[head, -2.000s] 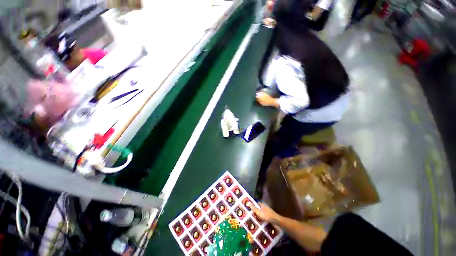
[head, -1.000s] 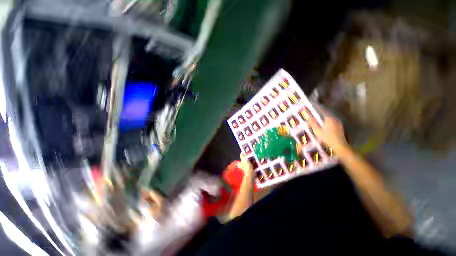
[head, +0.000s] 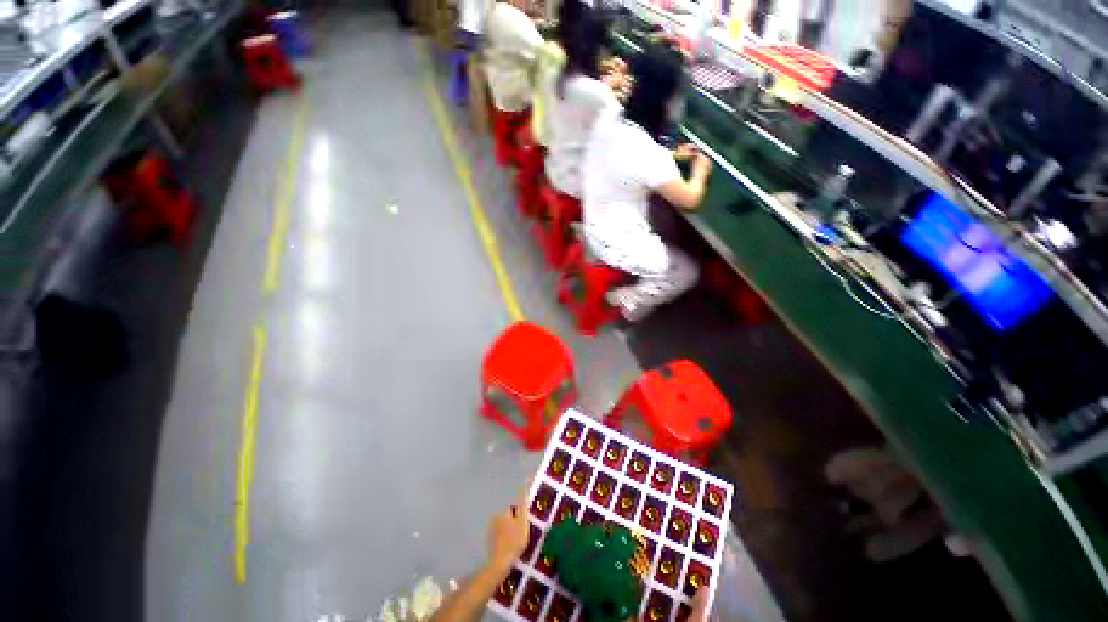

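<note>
The white component tray shows at the bottom centre, held over the floor, with a grid of red-and-dark cells with yellowish centres. A bunched pile of green circuit boards with gold-brown edges lies on its lower middle and covers some cells. My left hand grips the tray's left edge. My right hand is at its lower right edge, small and mostly cut off by the picture's bottom.
Two red stools stand just beyond the tray. Seated co-workers in white line the green bench on the right, which carries a blue monitor and cables. A grey aisle with yellow lines runs ahead.
The view has swung from the bench and carton to the aisle and stools. The tray and its boards have turned with me. My left hand, out of view two seconds ago, now shows on the tray.
</note>
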